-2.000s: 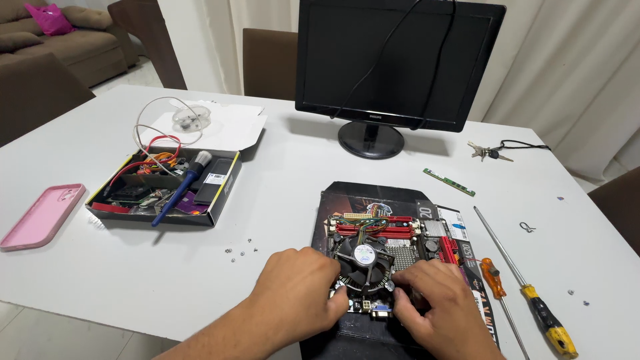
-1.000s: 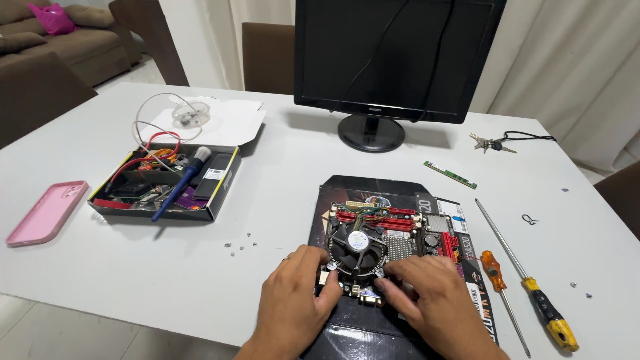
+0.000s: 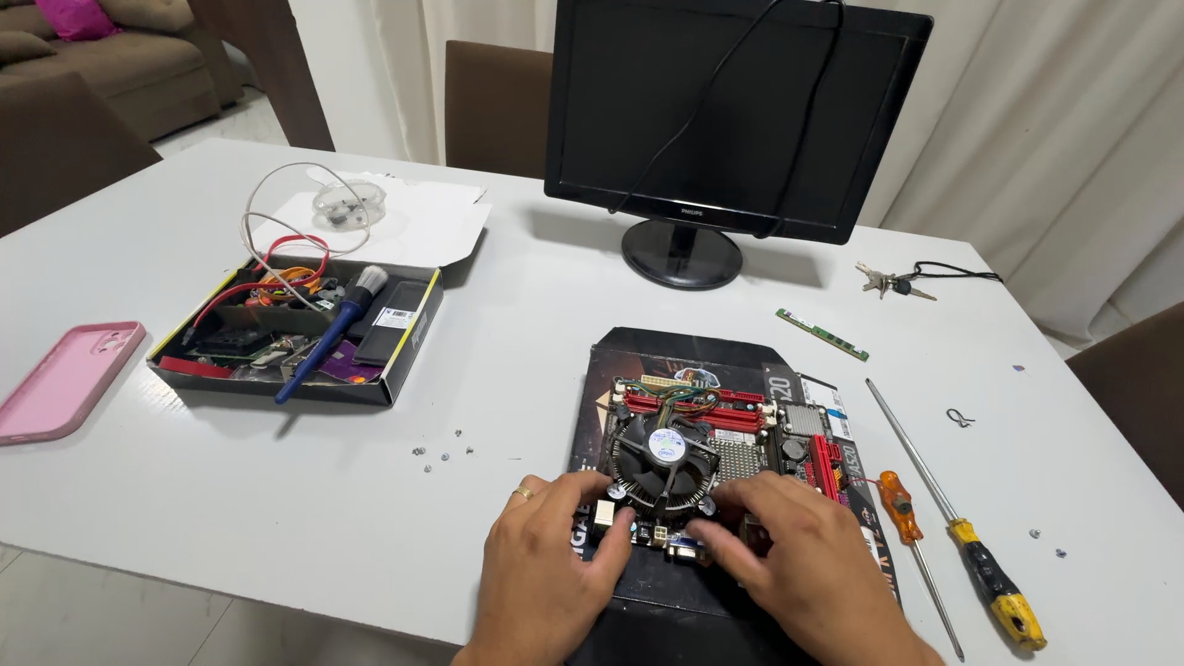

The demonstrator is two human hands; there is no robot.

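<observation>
A motherboard with red slots lies on a flattened black motherboard box. On its near left part sits a round CPU cooler with a black fan. My left hand is at the cooler's near left push-pin, fingertips beside it, thumb and fingers apart. My right hand is at the near right push-pin, thumb over the rear ports and fingers by the cooler's edge. Neither hand is closed around anything visible. Whether the fingertips touch the pins cannot be told. Part of the board's near right side is hidden by my right hand.
Right of the box lie an orange screwdriver, a yellow-black screwdriver, a RAM stick, keys and loose screws. A monitor stands behind. To the left are an open parts box, a brush and a pink phone case.
My hands remain around the near side of the cooler. Between the earliest frame and now, the fingers have spread, with the thumbs more extended over the board's near edge.
</observation>
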